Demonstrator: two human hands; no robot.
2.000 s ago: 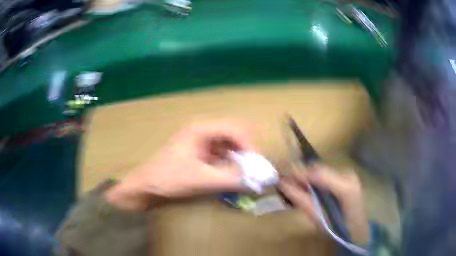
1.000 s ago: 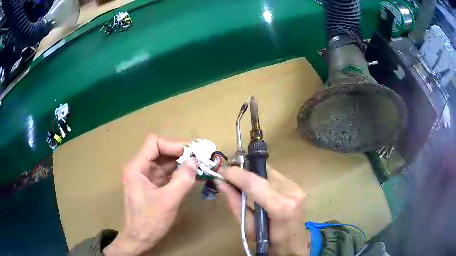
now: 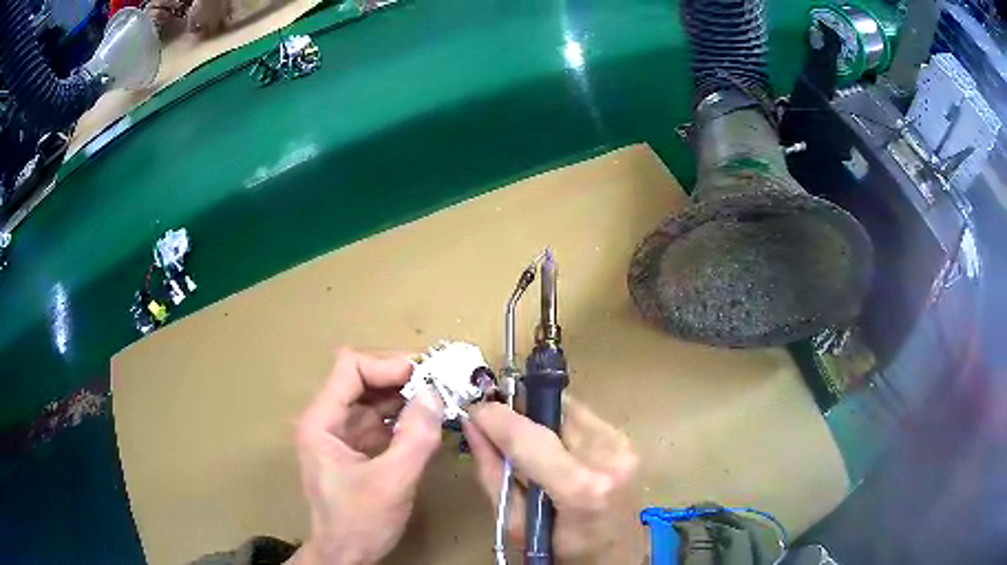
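My left hand (image 3: 370, 452) holds a white plastic housing (image 3: 451, 373) between thumb and fingers over the cardboard sheet. My right hand (image 3: 563, 469) touches the housing's right side, where short dark lead wires (image 3: 483, 380) show. A soldering iron (image 3: 544, 375) lies in my right hand, its tip pointing up and away from the housing. A thin silvery solder feed tube (image 3: 509, 331) runs beside the iron and ends near its tip. A small dark part hangs under the housing, mostly hidden by my fingers.
A fume extractor hood (image 3: 751, 270) stands to the right on a ribbed hose. A solder wire reel (image 3: 850, 42) is behind it. Wired assemblies lie on the green belt (image 3: 387, 110) at the left (image 3: 172, 252) and far back (image 3: 296, 53). The cardboard sheet (image 3: 265, 320) lies under my hands.
The blurred view has steadied and shifted, and the hood has come into view. Since a second ago, the hands and housing sit slightly lower in the picture, with the right fingers still at the wires.
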